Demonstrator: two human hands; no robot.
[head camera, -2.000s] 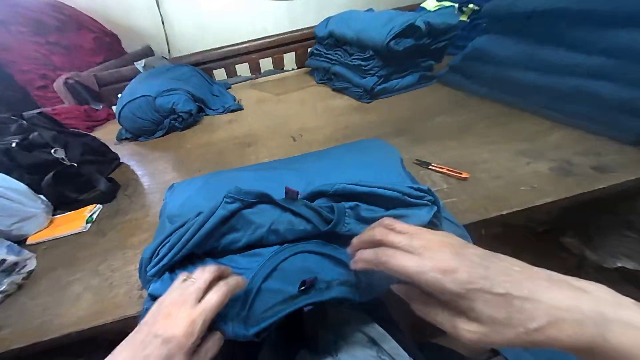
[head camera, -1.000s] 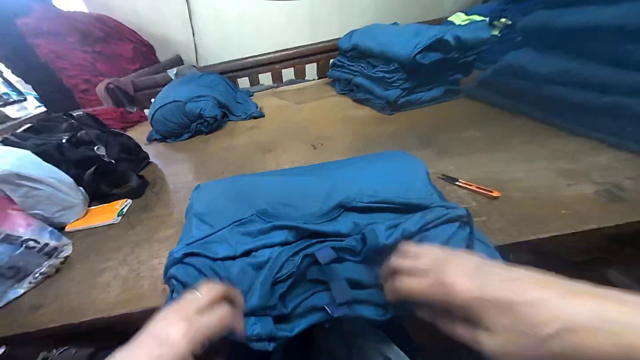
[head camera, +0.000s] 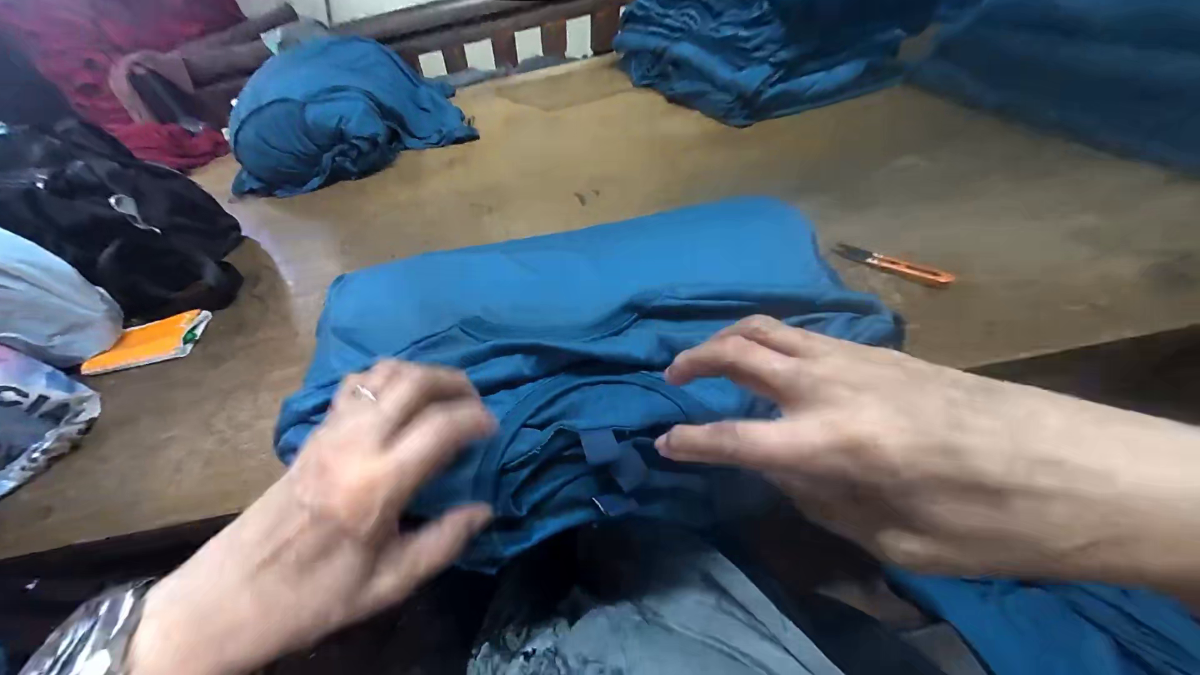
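Observation:
Blue knit shirts (head camera: 581, 262) lie in a layered heap at the front edge of the wooden table. The nearest shirt's round neckline (head camera: 581, 389) faces me, with dark blue fabric tags (head camera: 609, 455) inside it. At the neckline's left side is my left hand (head camera: 375, 478), a ring on one finger, thumb and fingers apart. My right hand (head camera: 825, 422) is over the right side of the neckline, its thumb and forefinger spread, fingertips at the cloth. Neither hand is closed on fabric. Orange-handled thread snips (head camera: 895, 265) lie to the right of the shirts.
A bundled blue garment (head camera: 328, 112) lies at the back left, a folded blue stack (head camera: 750, 56) at the back. Along the left are a black bag (head camera: 112, 216), plastic bags (head camera: 47, 300) and an orange notebook (head camera: 150, 342). More blue cloth (head camera: 1069, 75) stands at right.
The nearest shirt's neckline, bunched a second ago, now shows as a rounder opening with the tags inside. Both hands have shifted over the cloth. The snips have not moved.

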